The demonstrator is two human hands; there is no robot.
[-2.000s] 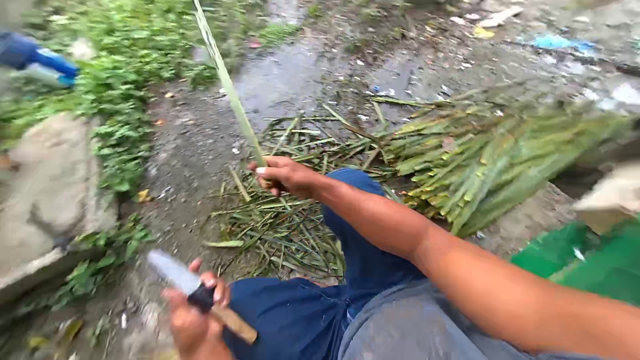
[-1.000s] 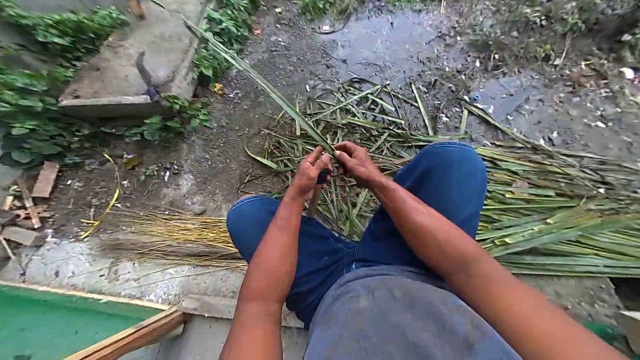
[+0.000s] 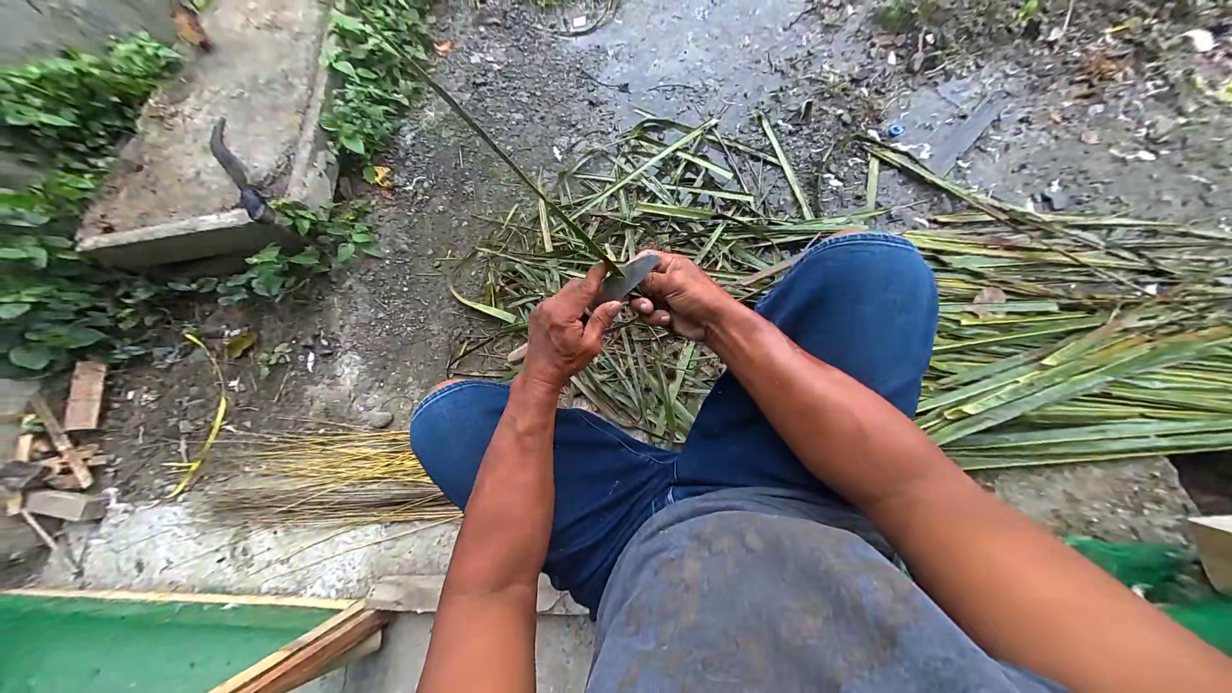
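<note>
My left hand (image 3: pixel 566 327) is closed round a knife (image 3: pixel 630 276), its broad grey blade angled up and right and the end of its pale handle showing below the hand. A long, narrow green palm leaf strip (image 3: pixel 520 173) slants from the upper left down to the blade. My right hand (image 3: pixel 679 296) has its fingers curled at the blade's other side, on the strip's lower end, which the blade and fingers partly hide. Beneath the hands lies a heap of cut leaf pieces (image 3: pixel 664 207).
Long green leaves (image 3: pixel 1078 356) are piled at the right. Thin yellowish ribs (image 3: pixel 337 472) lie by my left knee. A curved dark blade tool (image 3: pixel 236 173) rests on a concrete slab (image 3: pixel 221 87). Wood scraps (image 3: pixel 85 395) and a wood-edged green panel (image 3: pixel 144 635) are at the left.
Two seconds ago my hands were apart, the left with the knife and the right on the leaf strip; they are now together. Since one second ago, the blade has come into view between them.
</note>
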